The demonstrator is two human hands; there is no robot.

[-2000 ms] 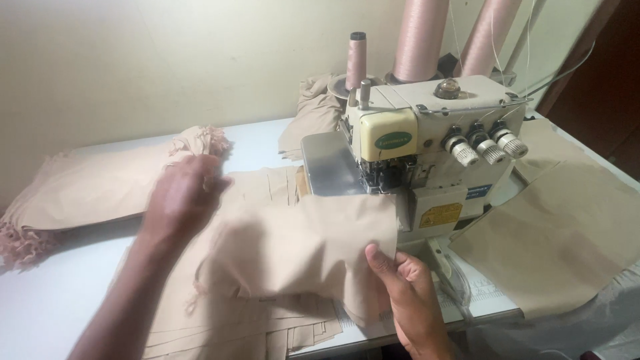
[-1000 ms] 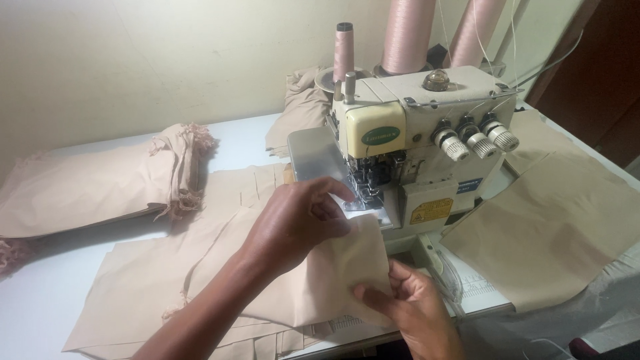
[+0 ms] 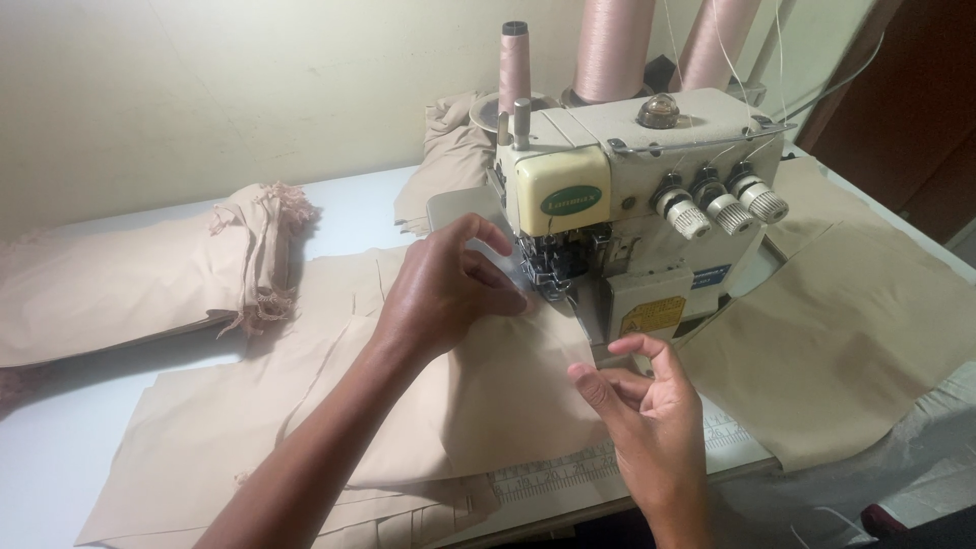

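A beige fabric piece lies with its far edge at the presser foot of a Lanmax overlock sewing machine. My left hand is at the fabric's far left part, thumb and fingertips on the cloth just left of the foot; whether it pinches the cloth cannot be told. My right hand is by the fabric's right edge, thumb tip close to it and index finger raised, with the grip unclear. More flat beige pieces lie beneath and to the left.
A folded stack of beige pieces with frayed edges lies at the left. Crumpled beige cloth sits behind the machine, near pink thread cones. Large beige panels cover the right side. A printed measuring scale runs along the front edge.
My left hand has moved right from the frayed stack to the presser foot. The held fabric's far edge has come up to the foot, and my right hand's fingers have spread.
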